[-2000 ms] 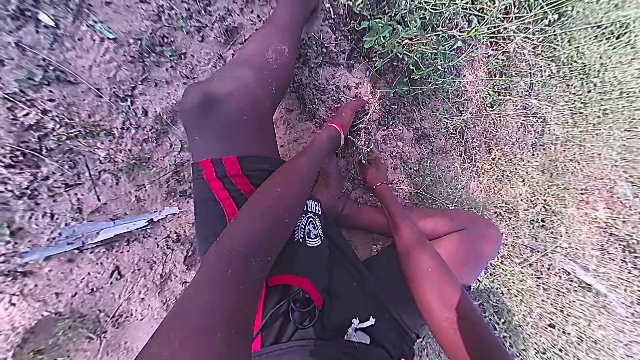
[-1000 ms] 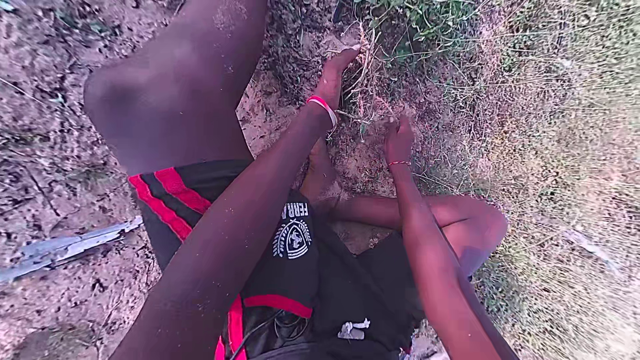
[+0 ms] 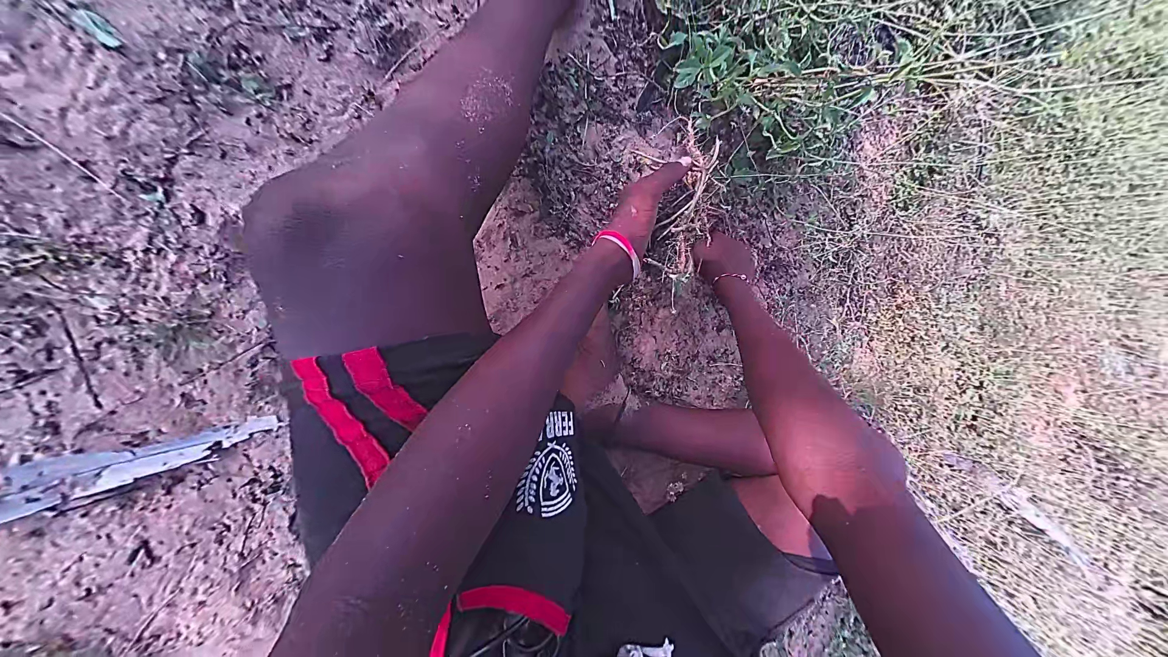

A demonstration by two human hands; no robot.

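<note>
A tangle of dry plant stems and roots lies between my hands, above bare soil. My left hand, with a pink and white band at its wrist, grips the stems from the left, its thumb pointing up along them. Just to the right and lower, my right hand is curled at the lower end of the tangle, a thin bracelet on its wrist; its fingers are mostly hidden, so its hold is unclear. Behind the tangle stands a green leafy plant.
My bent legs frame the spot, one knee at the left and the other folded at the right. A weathered strip of wood lies on the soil at the left. Grass covers the right side.
My hands are closer together than one second ago, the right one having moved in toward the tangle. Stems show more clearly at the left hand than two seconds ago.
</note>
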